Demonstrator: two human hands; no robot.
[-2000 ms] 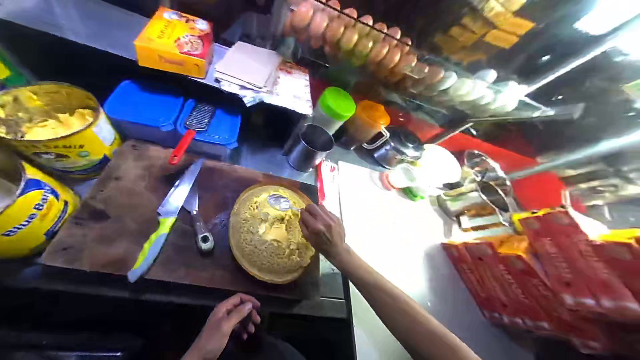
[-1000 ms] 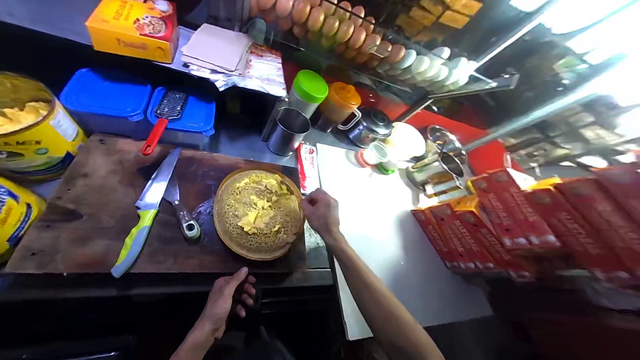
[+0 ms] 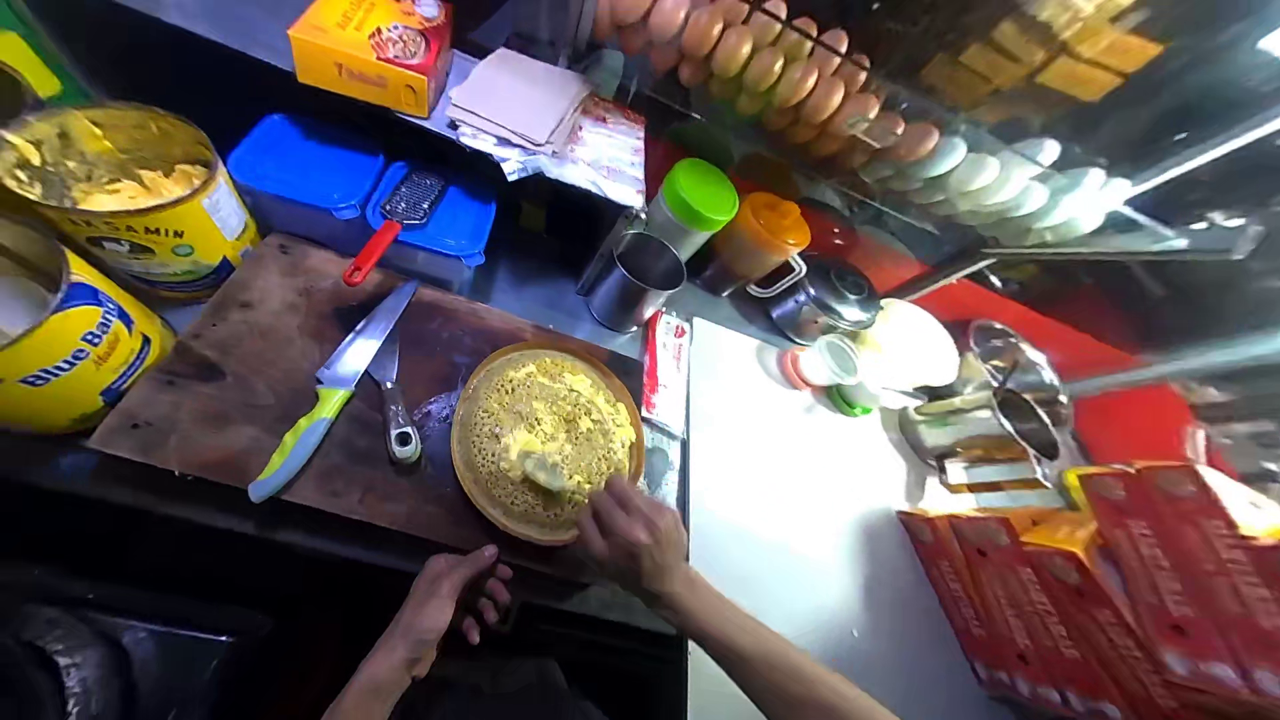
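Observation:
A round, thick pancake with a porous top lies on the dark wooden board, yellow margarine smeared over it. My right hand is closed at the pancake's lower right edge on a spoon, whose blurred bowl rests on the margarine; the handle is mostly hidden by the fingers. Below the board hovers my left hand, empty, fingers apart and slightly curled. Left of the pancake lie a knife with a yellow-green and grey handle and, beside it, a metal spatula, partly under the blade.
Two yellow margarine tins stand at the left. Behind the wooden board are blue-lidded containers, a red-handled grater, a metal cup and a green-lidded jar. Red boxes stand on the white counter at the right.
Margarine covers more of the pancake's top than one second ago. My right hand has moved to the pancake's lower right edge from its right side. The left hand stays below the board.

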